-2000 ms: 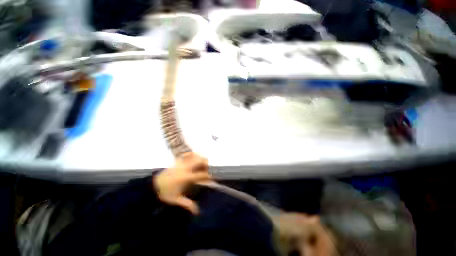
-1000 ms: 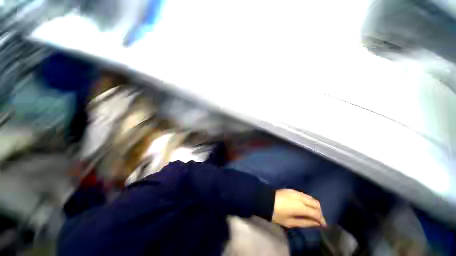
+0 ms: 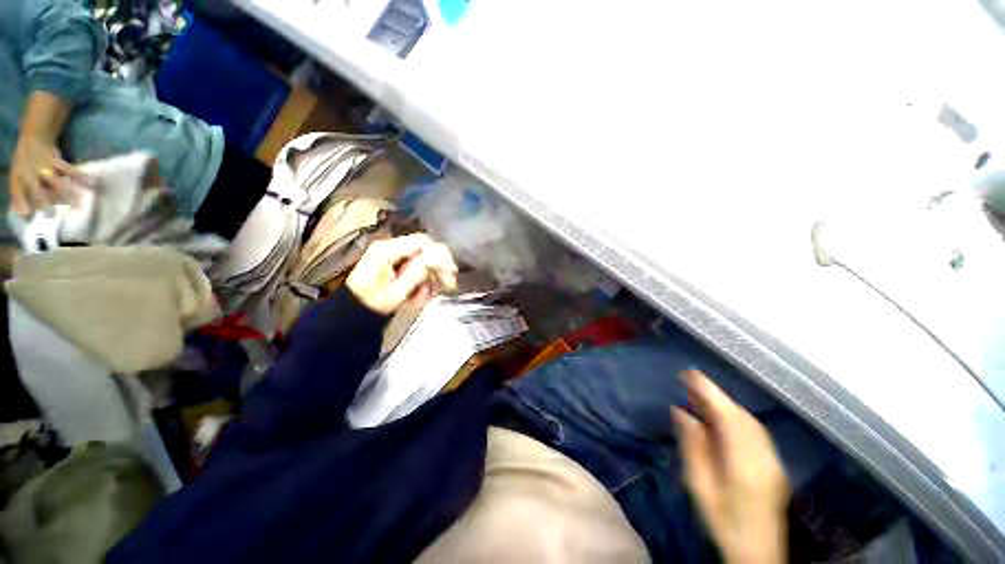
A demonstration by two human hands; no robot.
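Observation:
My left hand (image 3: 402, 270), in a dark blue sleeve, is over bundled fabric pieces below the table edge. Its fingers are curled; whether they grip anything cannot be told. A white and grey striped bundle (image 3: 289, 209) and a beige bundle (image 3: 336, 237) lie beside it on the left. White layered pieces (image 3: 424, 364) lie just below it. My right hand (image 3: 736, 474) is above my lap at the lower right, slightly blurred, fingers apart and empty.
The white table (image 3: 661, 132) has a grey tape-like front edge running diagonally down to the right. A thread-like line lies on it. Another person's hand (image 3: 44, 176) rests on fabric at the left. A blue box (image 3: 220, 83) stands behind.
The view has shifted left and sharpened. My left hand has moved from near my lap to the bundles at the left. My right hand has come into view at the lower right.

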